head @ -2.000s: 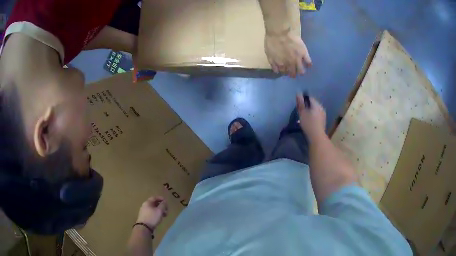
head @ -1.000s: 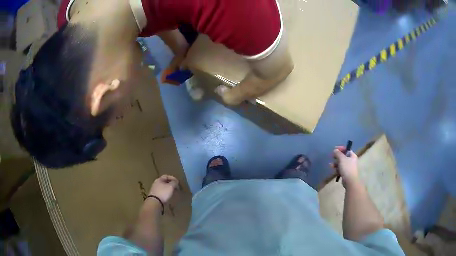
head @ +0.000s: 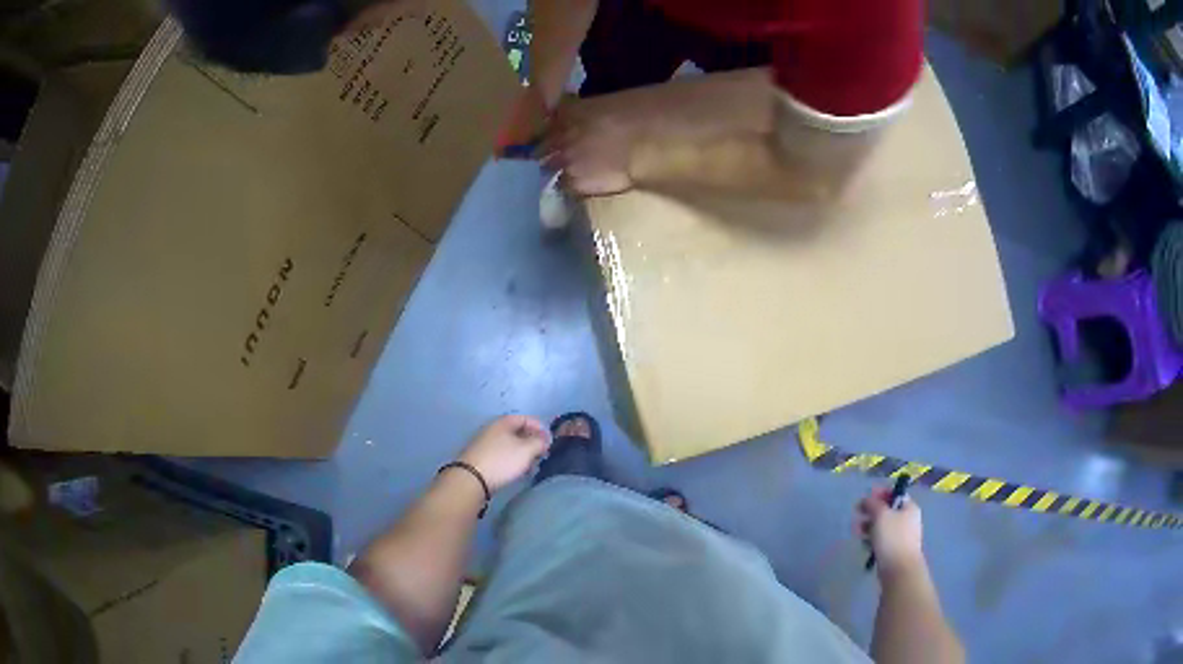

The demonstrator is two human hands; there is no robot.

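Observation:
A closed shipping carton (head: 804, 285) stands on the floor in front of me, with shiny clear packing tape (head: 615, 292) along its left edge. A person in a red shirt leans over it, hands near its upper left corner. A blue and orange-red tape gun (head: 522, 130) shows partly by those hands. My right hand (head: 895, 525) holds a black permanent marker (head: 898, 490) at the lower right, apart from the carton. My left hand (head: 509, 448) is near my feet, fingers loosely curled, touching no carton; whether it holds anything is unclear.
A stack of flat carton blanks (head: 182, 285) lies at the left, with a black ridged edge (head: 292, 512) and another carton (head: 169, 584) below it. Yellow-black floor tape (head: 986, 488) runs at the lower right. A purple plastic stool (head: 1116, 331) stands at the right.
The view has turned right. The carton now appears lower and larger, and the stool has come into view. The pallet has left the picture. The marker stays in my right hand.

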